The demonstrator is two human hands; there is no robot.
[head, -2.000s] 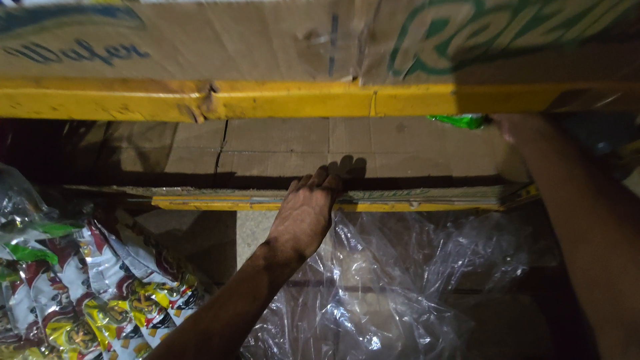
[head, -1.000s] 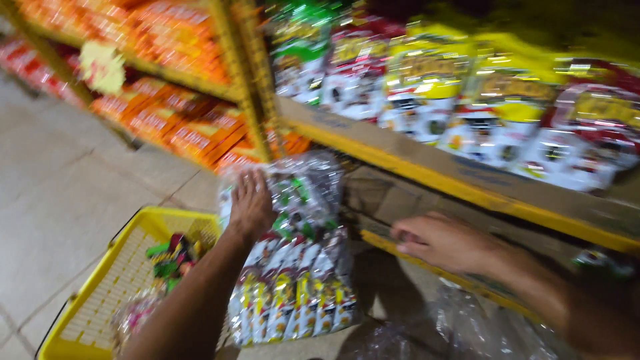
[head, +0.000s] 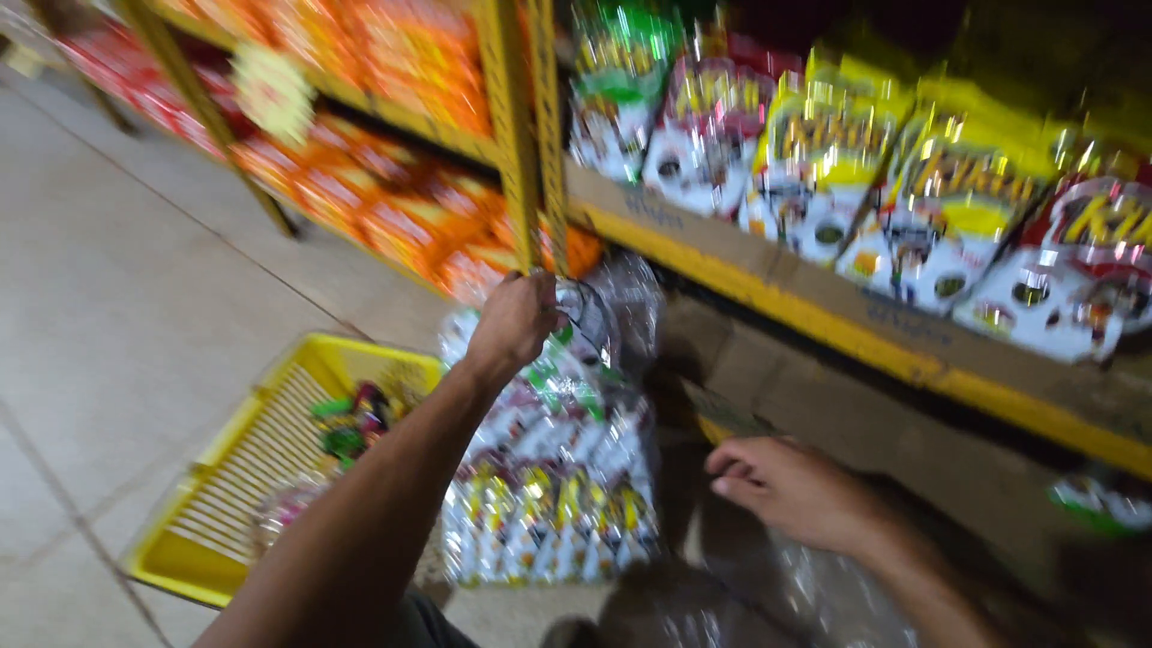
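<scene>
My left hand (head: 515, 322) has its fingers curled at the top of a large clear plastic bag (head: 558, 486) full of snack packets, beside the foot of a yellow shelf post (head: 515, 135). Whether it grips the bag's film or the post cannot be told. My right hand (head: 783, 486), fingers partly curled, holds nothing visible and hovers in front of the bottom shelf. Below it lies crumpled clear plastic film (head: 837, 585). A green and white packet (head: 1102, 504) lies on the bottom shelf at the right.
A yellow plastic basket (head: 207, 486) with small colourful packets stands left of the bag. Snack packets (head: 823, 153) line the cardboard-edged shelf above my right hand. Orange packets (head: 396, 216) fill the shelves at the back left, where a yellow paper tag (head: 273, 90) hangs.
The view has swung from close at the bottom shelf to the aisle and basket. My left hand has left the cardboard edge on the bottom shelf and is at the top of the bag.
</scene>
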